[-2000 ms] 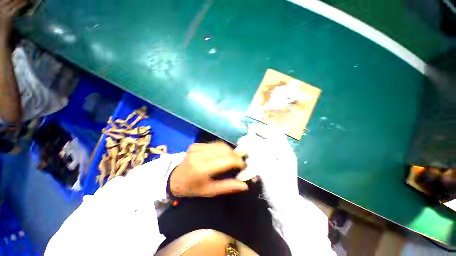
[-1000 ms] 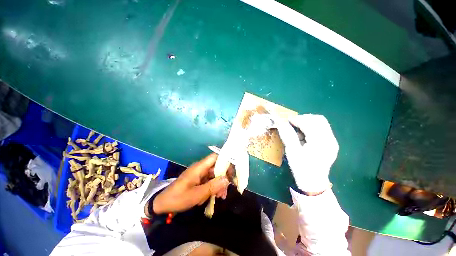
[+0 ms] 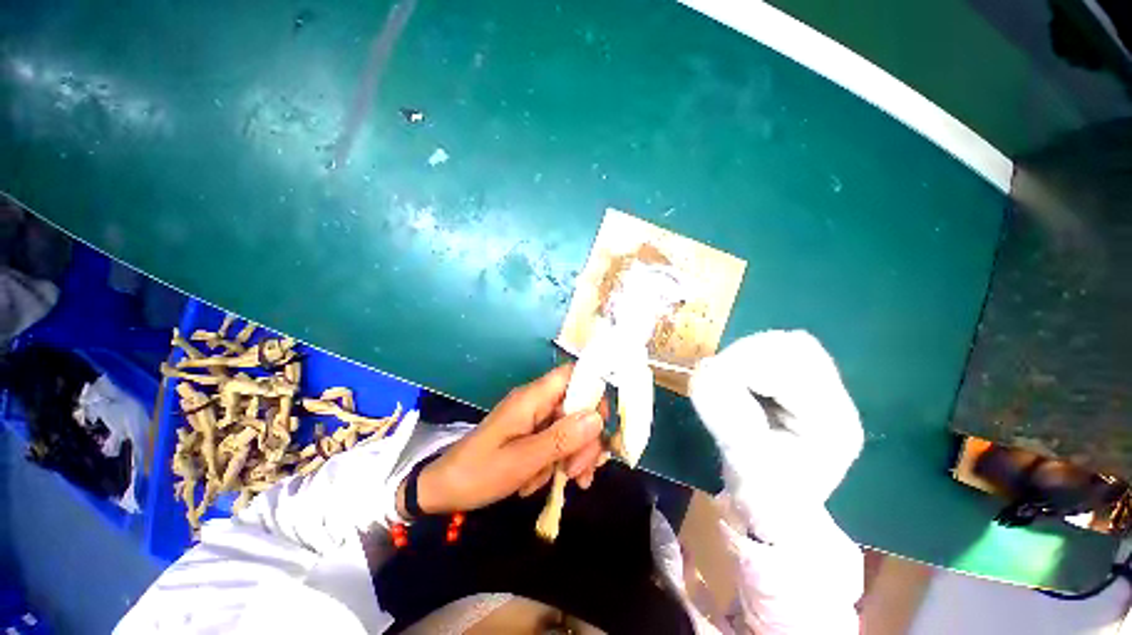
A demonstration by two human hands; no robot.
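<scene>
My left hand [image 3: 528, 447] is bare and holds two cream to tan leg-like pieces [image 3: 631, 403] in a V, over the bench's near edge. My right hand [image 3: 788, 416] wears a white glove. Its fingertips hold a thin pale stick [image 3: 670, 366] that points toward the pieces. The small square board [image 3: 710, 292] lies flat on the green bench beyond the hands, with brown stains and a white smear. The upper ends of the pieces overlap the board's near part in view; whether they touch it I cannot tell.
A blue bin [image 3: 360, 372] with a pile of tan pieces stands at the left, below the bench edge. Another blue bin holds black parts [image 3: 62, 428] and something white. A dark metal box [image 3: 1055, 323] with an orange glow at its low opening stands at the right. A white strip [image 3: 869, 81] edges the green bench.
The hands were together over my lap. My left hand then brought out the leg-like pieces. Since then my gloved hand has moved from the board toward me, and the thin stick now shows.
</scene>
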